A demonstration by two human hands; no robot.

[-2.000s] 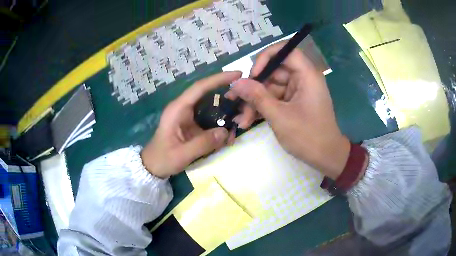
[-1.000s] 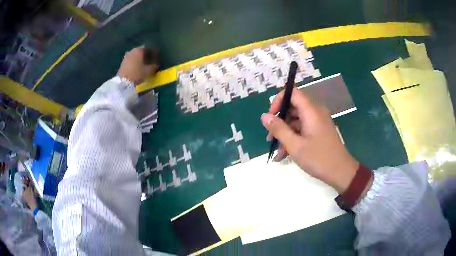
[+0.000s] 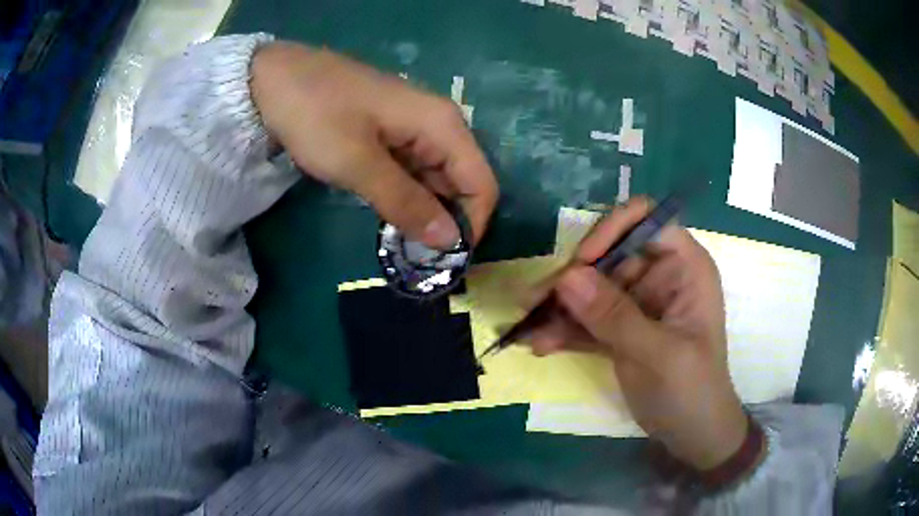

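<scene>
My left hand [image 3: 403, 151] holds a round black module [image 3: 418, 264] with shiny metal and white details, thumb on its face, just above the black adhesive sheet. The black adhesive sheet [image 3: 408, 348] lies on yellow release paper [image 3: 544, 375], its right edge notched. My right hand [image 3: 645, 323] holds black tweezers [image 3: 635, 237] like a pen. Their points are at the right edge of the black sheet. Whether a piece is between the points, I cannot tell.
Grey-white T-shaped pieces [image 3: 630, 138] stick to the green mat beyond my hands. A grey-white die-cut sheet [image 3: 705, 40] lies at the top right, a grey adhesive sheet [image 3: 818, 181] beside it. A white sheet [image 3: 771, 302] lies under my right wrist. Yellow paper [image 3: 887, 343] is at the right edge.
My left hand has come back from the far yellow line and now holds the round module over the mat. The tweezers have moved to the black sheet's edge. The view has turned and shifted.
</scene>
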